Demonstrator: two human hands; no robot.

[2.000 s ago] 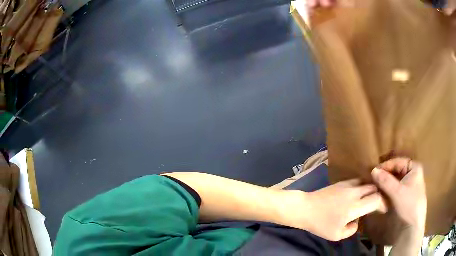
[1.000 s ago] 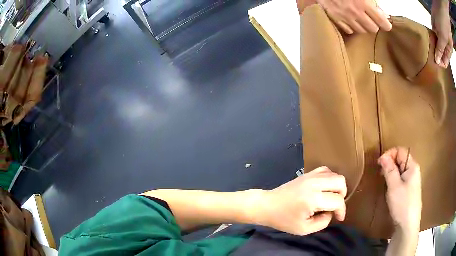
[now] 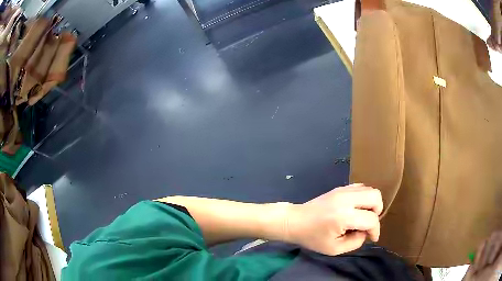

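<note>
A large brown garment panel (image 3: 421, 137) lies over the table on the right, with a long dark seam down it and a small cream sticker (image 3: 439, 82) on the seam. A folded flap (image 3: 377, 110) runs along its left side. My left hand (image 3: 342, 220) has curled fingers closed at the flap's lower end, on the panel's near left edge. My right hand (image 3: 487, 259) is blurred and cut off at the lower right edge, beside the panel's near corner. A small green spot shows by it; its fingers are unclear.
The white table (image 3: 337, 27) has a pale wood edge. Another person's hand (image 3: 497, 27) is blurred at the top right. Brown cloth pieces (image 3: 41, 60) hang at the upper left, and more brown cloth (image 3: 19, 230) lies lower left by a white board. The dark floor (image 3: 209, 121) fills the middle.
My right hand has left the seam and moved to the lower right edge. The other person's hands have drawn away from the panel's top. The raised cloth there now lies flatter.
</note>
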